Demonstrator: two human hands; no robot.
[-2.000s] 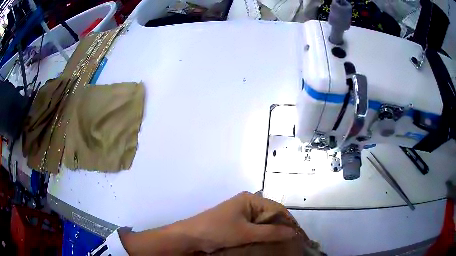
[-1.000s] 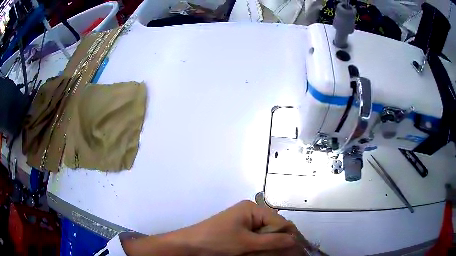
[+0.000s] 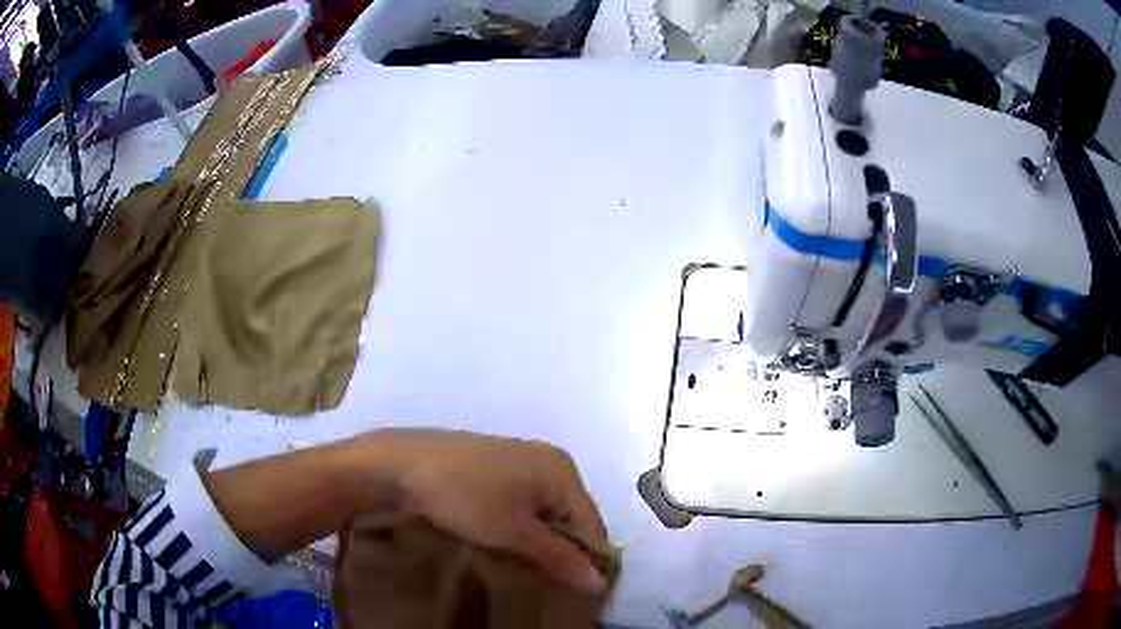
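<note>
My left hand (image 3: 492, 504) is at the bottom centre, thumb and fingers closed on the edge of a brown pleated panel (image 3: 424, 575). The panel hangs below the hand and is cut off by the bottom edge. A narrow khaki offcut (image 3: 744, 590) lies curled near the front table edge, right of the hand and apart from it. A thin tip, perhaps of scissors, shows beside it. An untrimmed khaki panel (image 3: 280, 301) lies flat at the left, next to brown strips with a glittery line (image 3: 228, 141). My right hand is not in view.
The white sewing machine (image 3: 805, 184) stands at the right, its needle area lit. Tweezers (image 3: 969, 455) and a short black slotted tool (image 3: 1024, 406) lie on its bed. A red thing (image 3: 1098, 565) is at the right edge. White tubs (image 3: 289, 43) stand behind at the left.
My left hand has moved left with the panel, and more of the panel shows. The curled offcut now lies in view at the front edge. The camera view has shifted slightly.
</note>
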